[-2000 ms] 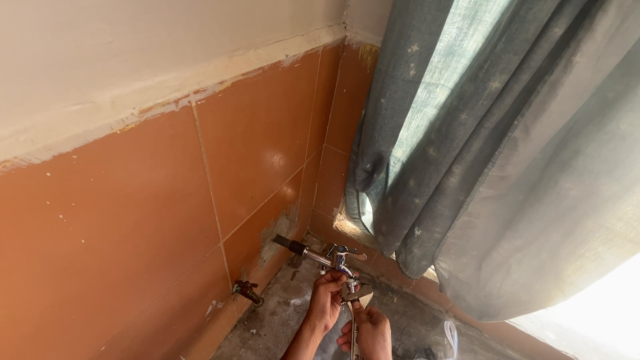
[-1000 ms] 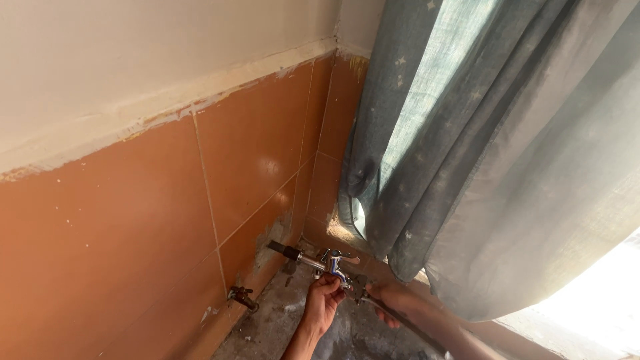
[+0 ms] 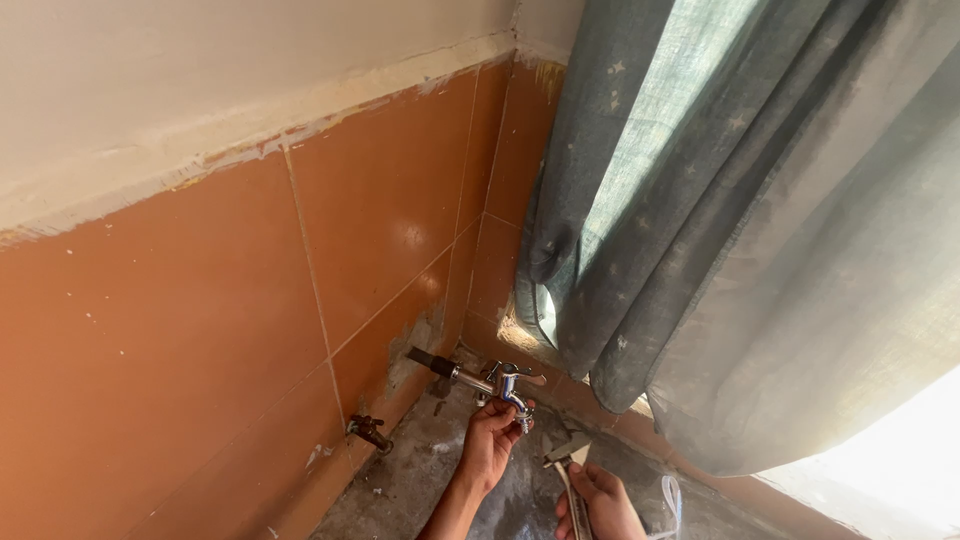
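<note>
A chrome water tap [image 3: 511, 386] with a lever handle and a ribbed hose nozzle joins a dark pipe [image 3: 430, 361] that comes out of the tiled wall. My left hand [image 3: 491, 442] grips the tap's spout near the nozzle, its fingers wrapped from below. To the right and a little lower, my right hand [image 3: 600, 501] holds an adjustable wrench [image 3: 571, 480] by its handle. The wrench's jaws point up and stand apart from the tap.
An older, dark brass tap [image 3: 369, 433] sticks out of the orange tiled wall [image 3: 390, 225] at lower left. A long grey-green curtain [image 3: 675, 262] hangs at the right. Below is a stained concrete floor [image 3: 420, 465], with a white looped strap [image 3: 670, 499] at lower right.
The wrench was up at the tap's nozzle two seconds ago and is now away from it, lower right. My right hand was blurred in between. My left hand has stayed at the tap.
</note>
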